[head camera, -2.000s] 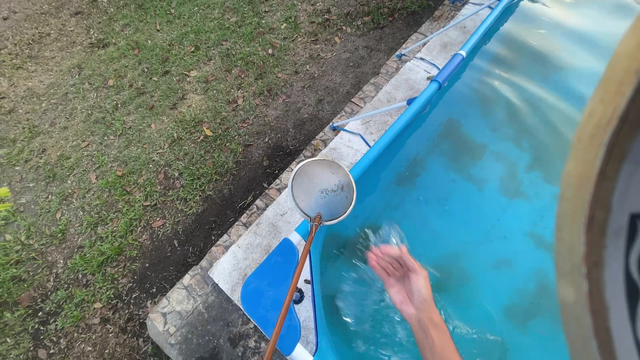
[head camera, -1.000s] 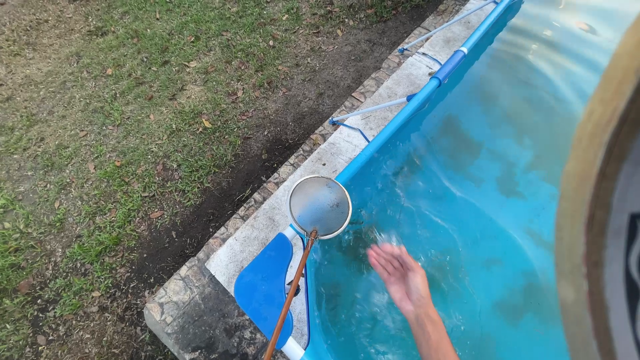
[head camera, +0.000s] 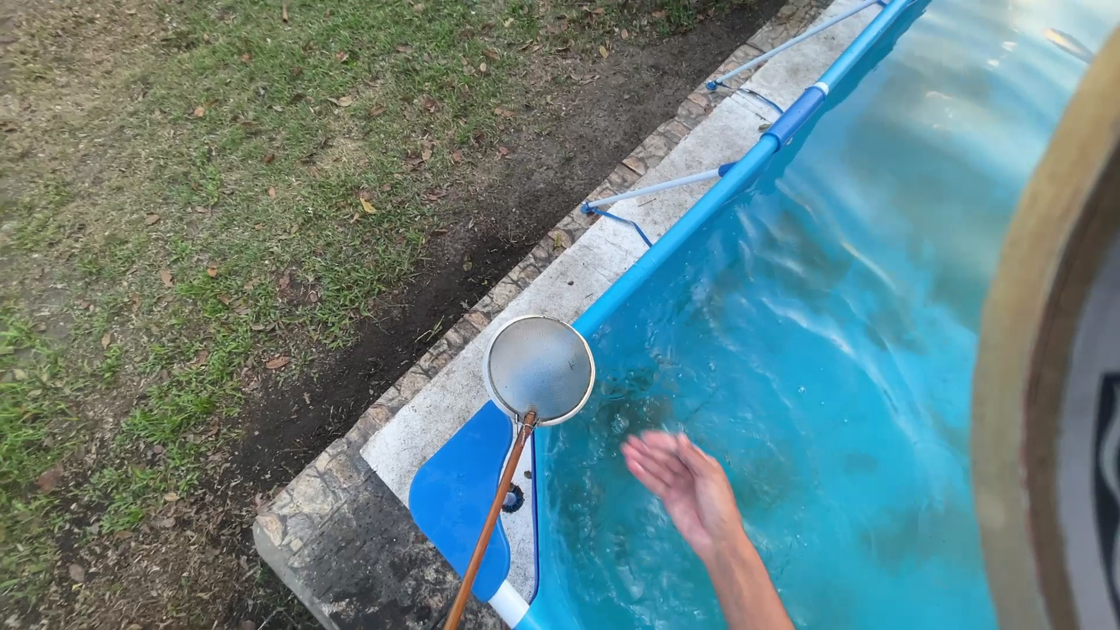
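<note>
A round fine-mesh strainer (head camera: 539, 369) with a metal rim is fixed to the end of a brown pole (head camera: 492, 521). It is above the corner of a blue frame pool, over the pool's edge. Its mesh shows only small specks. The pole runs out of view at the bottom, and no hand is visible on it. My right hand (head camera: 687, 490) is over the pool water (head camera: 787, 411), to the right of the strainer, palm showing, fingers loosely extended and slightly blurred, holding nothing. My left hand is not in view.
A blue pool rail (head camera: 682, 232) with slanted white supports (head camera: 661, 186) runs to the upper right. Beside it are a pale concrete ledge (head camera: 560, 289), stone edging, dark soil and leaf-strewn grass (head camera: 289, 175). A blurred tan rim (head camera: 1015, 350) covers the right side.
The clump of wet debris seen in the mesh two seconds ago no longer shows there. The splashing water beside my right hand has calmed. My right hand stays over the pool.
</note>
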